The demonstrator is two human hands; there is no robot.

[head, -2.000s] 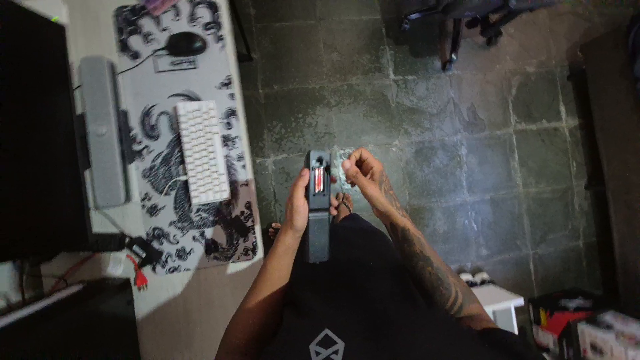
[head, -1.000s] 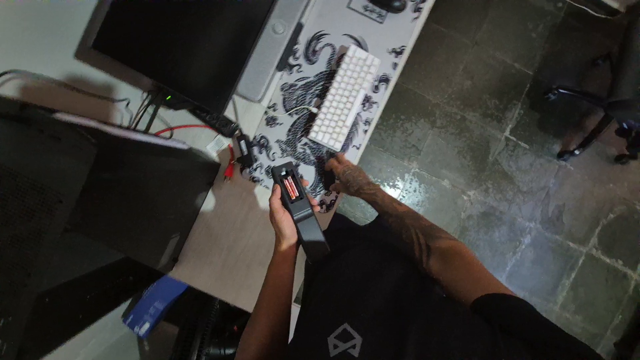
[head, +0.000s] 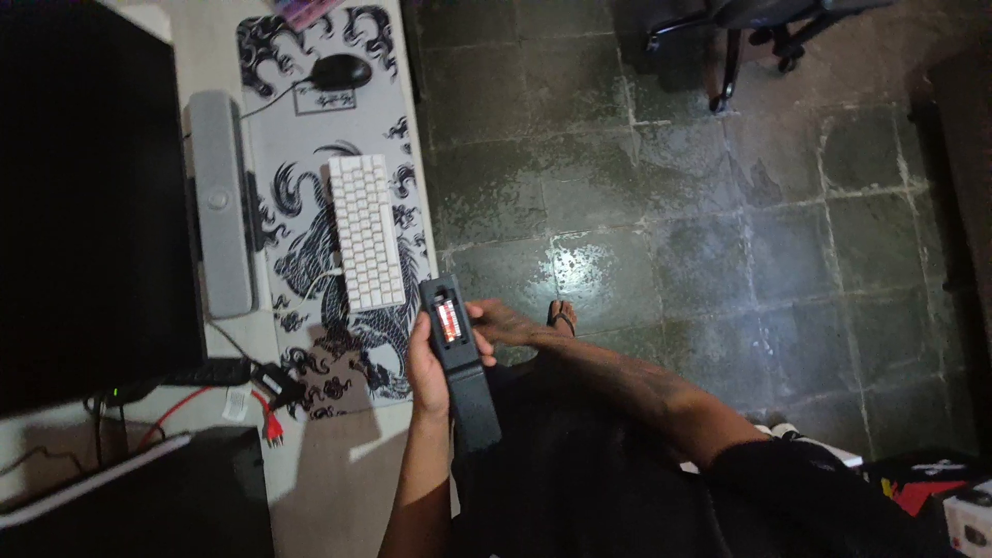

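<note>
My left hand is closed around a dark handheld device with an uncovered battery compartment. Red and white batteries lie inside the compartment. The device is held just off the desk's front edge, over my lap. Close to its right side is my right hand, its fingers partly hidden behind the device; whether it touches or holds anything cannot be told. To the upper left, a white keyboard rests on a dragon-patterned desk mat.
Left on the desk are a grey speaker bar, a black monitor, a black mouse and a red cable. An office chair stands on the tiled floor, with a boxed item at lower right.
My right hand, over the desk mat's edge a second ago, is now beside the device. My left hand still holds the device. The view has swung back toward the floor.
</note>
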